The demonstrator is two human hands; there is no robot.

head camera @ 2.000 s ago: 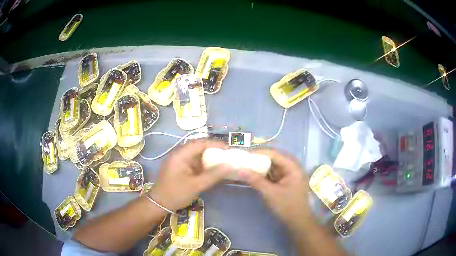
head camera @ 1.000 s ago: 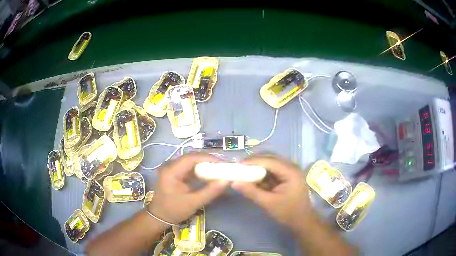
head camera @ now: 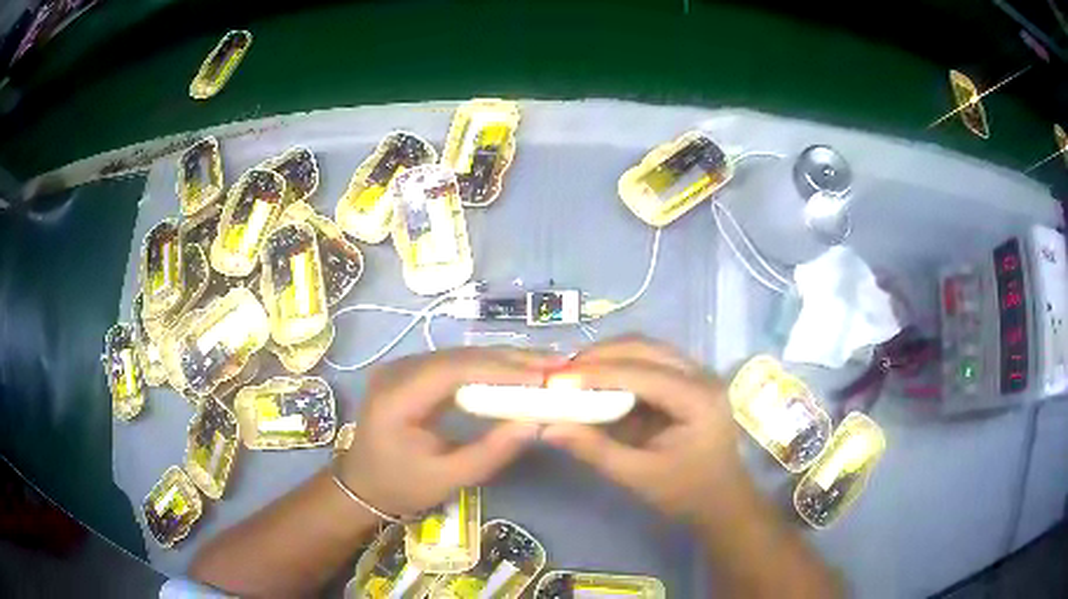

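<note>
A cream half-shell unit (head camera: 546,404) is held edge-on at the front middle of the mat, its pale side towards me. My left hand (head camera: 422,427) grips its left end and my right hand (head camera: 656,421) grips its right end. Both thumbs press near its middle below and the fingers meet above it. What is inside this shell is hidden. Just beyond my hands a USB meter (head camera: 553,308) with a lit display lies on the mat, with white cables at both ends.
Units (head camera: 293,281) are piled at left, more at the front (head camera: 445,532) and two at right (head camera: 780,412). A unit (head camera: 676,178) lies by the cable beyond. At right are tissue (head camera: 841,307), a metal-topped container (head camera: 822,172) and a power supply (head camera: 981,334). A green belt (head camera: 562,53) runs behind.
The held shell was slightly tilted and blurred; now it is level between both hands. My fingers have closed together above it. The view has shifted slightly, and units on the belt appear further right.
</note>
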